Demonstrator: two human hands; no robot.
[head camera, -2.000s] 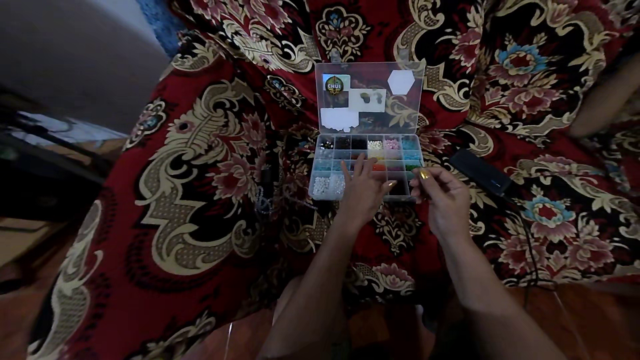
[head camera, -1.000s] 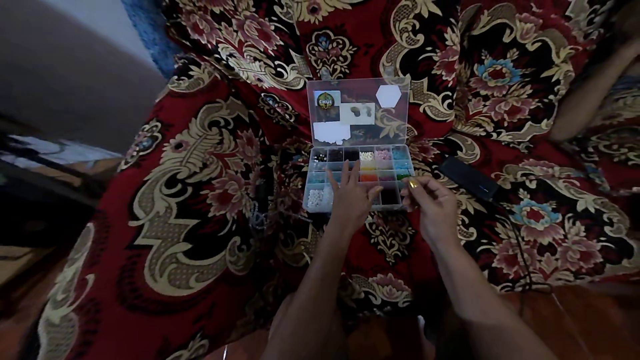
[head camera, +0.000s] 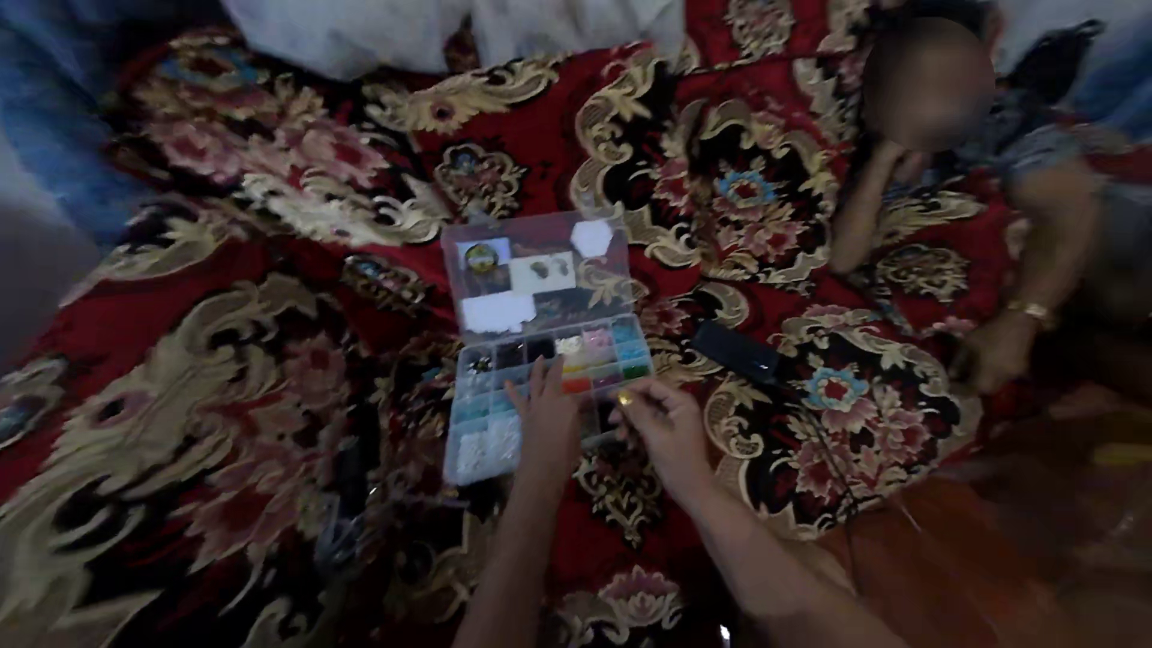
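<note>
A clear plastic compartment box (head camera: 481, 400) of small coloured beads lies on the patterned cloth, its transparent lid (head camera: 585, 297) raised at the back. White beads (head camera: 490, 447) fill compartments at its near left; green ones (head camera: 635, 370) are at the right. My left hand (head camera: 547, 409) is over the middle compartments with its fingers spread; nothing shows in it. At the box's right front corner is my right hand (head camera: 661, 427), thumb and fingers bent close together. Whether it holds something small is unclear. A yellow, shiny nail or ring shows on it.
A dark rectangular device (head camera: 735, 352) with a cable lies right of the box on the red floral cloth (head camera: 531, 162). Another person (head camera: 1048, 216) is at the right, one hand (head camera: 994, 353) resting near the cloth's edge. Brown floor (head camera: 1017, 540) shows at the lower right.
The view has shifted, bringing more of the other person into sight. My left hand stays over the compartments and my right hand by the box's right side. The lid remains raised.
</note>
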